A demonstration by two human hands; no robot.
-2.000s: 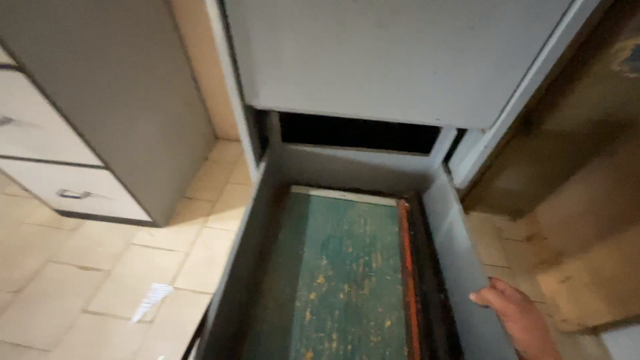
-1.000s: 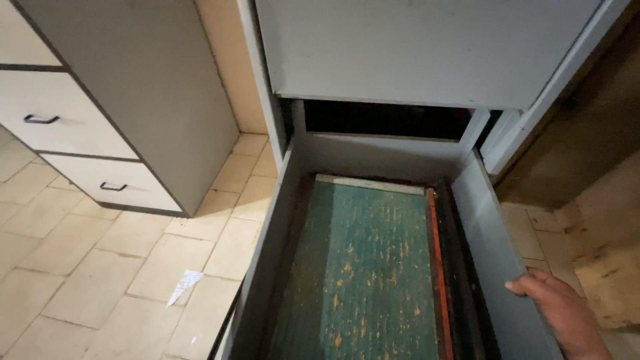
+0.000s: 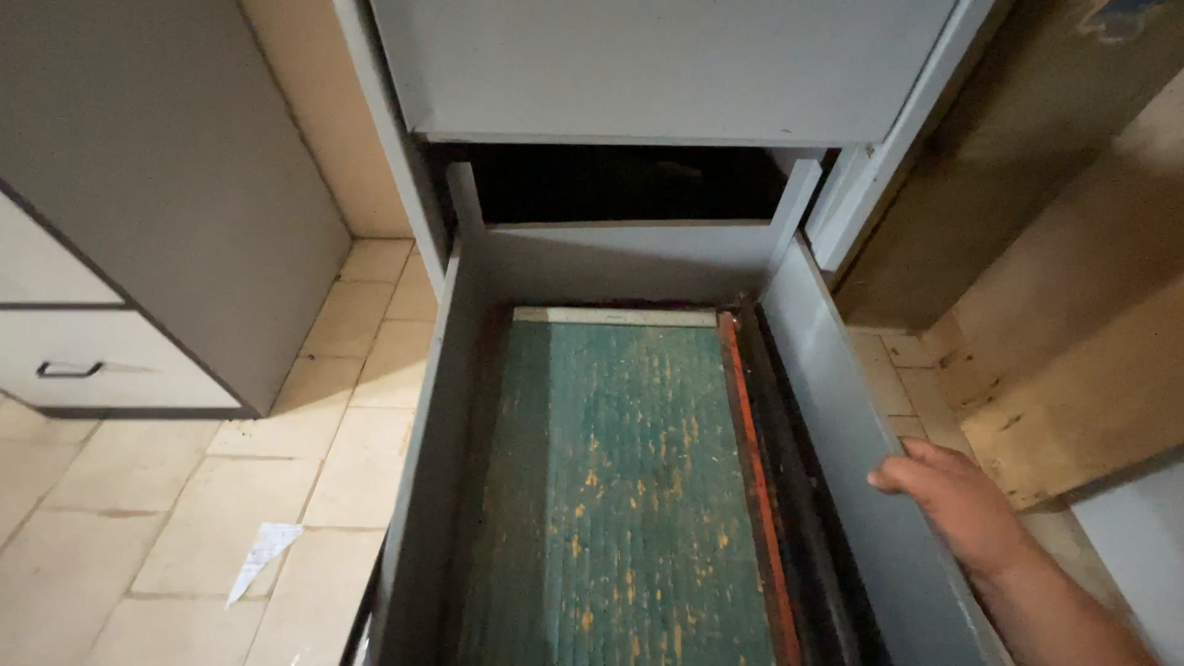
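Observation:
My right hand point(image 3: 962, 504) grips the top edge of the right side wall of a grey drawer point(image 3: 832, 398), thumb over the inner side. The drawer is pulled out of a grey cabinet point(image 3: 647, 74). In it lies a flat green panel point(image 3: 638, 490) with worn yellowish flecks and a pale strip point(image 3: 615, 316) across its far end. A red-orange strip point(image 3: 763, 481) runs along the panel's right edge, beside dark long pieces. The drawer's near end is out of the frame. My left hand is not seen.
A grey cabinet with white drawer fronts point(image 3: 111, 361) and black handles stands at left. A torn piece of paper point(image 3: 264, 558) lies on the tiled floor point(image 3: 194, 499). At right are a dark brown panel point(image 3: 934, 203) and a wooden board point(image 3: 1073, 370).
My right hand stays on the drawer's right side wall throughout. Only the view has shifted slightly; the drawer and its contents show no plain change.

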